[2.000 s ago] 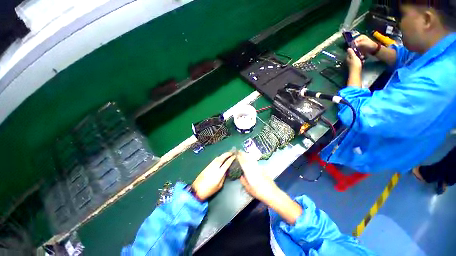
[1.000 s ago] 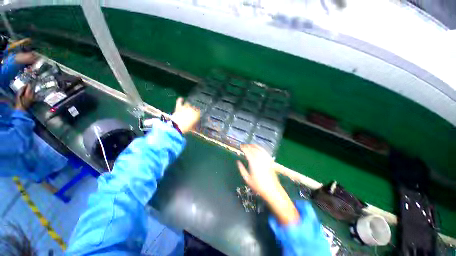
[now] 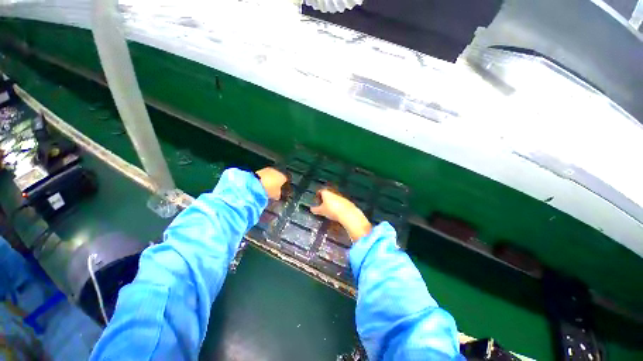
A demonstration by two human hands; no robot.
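A clear-grey plastic blister tray (image 3: 303, 236) with rectangular pockets lies in the green channel beyond the bench edge. My left hand (image 3: 273, 183) is at the tray's left part, its fingers bent down and partly hidden by the hand and sleeve. My right hand (image 3: 337, 209) is over the middle of the tray, its fingers curled towards the pockets. Whether either hand holds something cannot be told; small brownish patches show beside the fingers.
The green bench mat (image 3: 275, 310) lies nearer me, with a pale bench edge (image 3: 303, 266). A pale upright post (image 3: 130, 106) stands at left. A large round dark object (image 3: 116, 271) and a black box (image 3: 58, 197) are at left. Black equipment (image 3: 571, 317) is at lower right.
The stacked boards seen between my hands two seconds ago are out of my view. Both hands have moved from the bench to the tray, my right hand further over it. The view has swung left.
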